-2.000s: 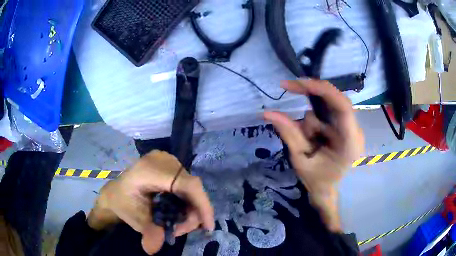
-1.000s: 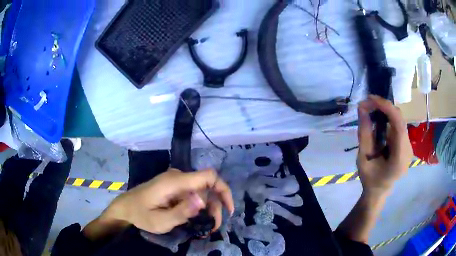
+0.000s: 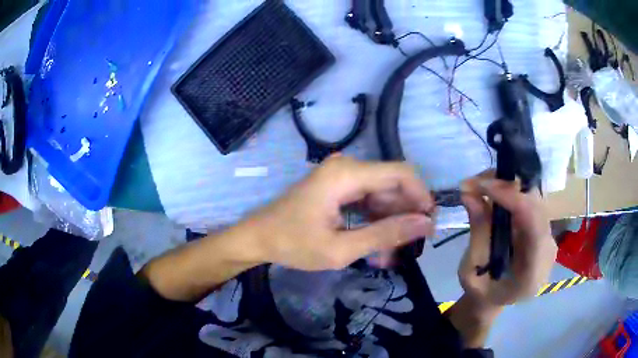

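Observation:
My left hand is at the centre, over the bench's near edge, with fingers curled and tips close together. Dark material shows behind and below its fingertips, but what it holds is hidden. My right hand is at the right, its fingers closed around a long black part standing roughly upright. A thick black piece lies just beyond these fingers; whether they join is unclear. A curved black headband lies beyond my left hand, its near end partly hidden. A black C-shaped yoke lies left of it.
A black gridded tray and a blue bin are at the left. Thin wires run beyond the headband. Another yoke, a white-handled tool and plastic bags are at the right.
My left hand has moved up and right to the centre, near my right hand. The black band that stood above it at the left no longer shows there. The view has shifted, showing more of the bench.

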